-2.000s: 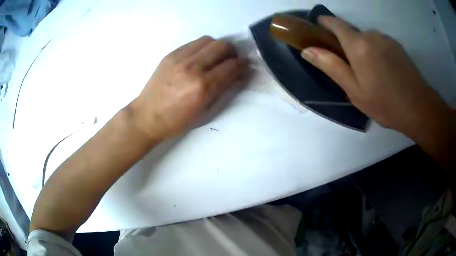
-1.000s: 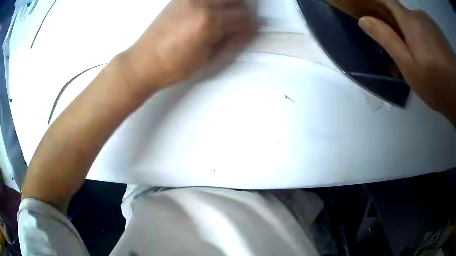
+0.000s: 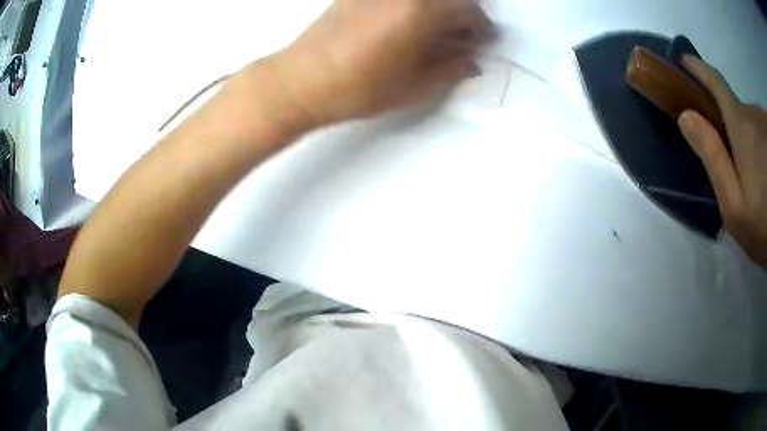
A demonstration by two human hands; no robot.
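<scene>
The electric iron (image 3: 647, 126) stands at the right of the white-covered table, its dark pointed soleplate flat on the surface. My right hand (image 3: 727, 151) is closed round its brown handle and is partly cut off by the right edge. A pale, thin strip (image 3: 538, 105) with a dark cross line lies between my left hand and the iron; it blends into the tabletop. My left hand (image 3: 404, 55) is over the strip's left part at the top, blurred, with curled fingers. I cannot tell whether it grips anything.
The white table (image 3: 420, 227) has a grey strip (image 3: 60, 118) along its left edge. A thin, dark curved line (image 3: 193, 101) shows left of my forearm. Scissors with dark loops (image 3: 15, 74) lie on the neighbouring surface at far left. Dark red cloth (image 3: 42, 244) hangs below it.
The view has turned, so the table's left edge and the neighbouring surface show more. The iron appears farther right, with more strip visible between it and my blurred left hand. My right hand still holds the handle.
</scene>
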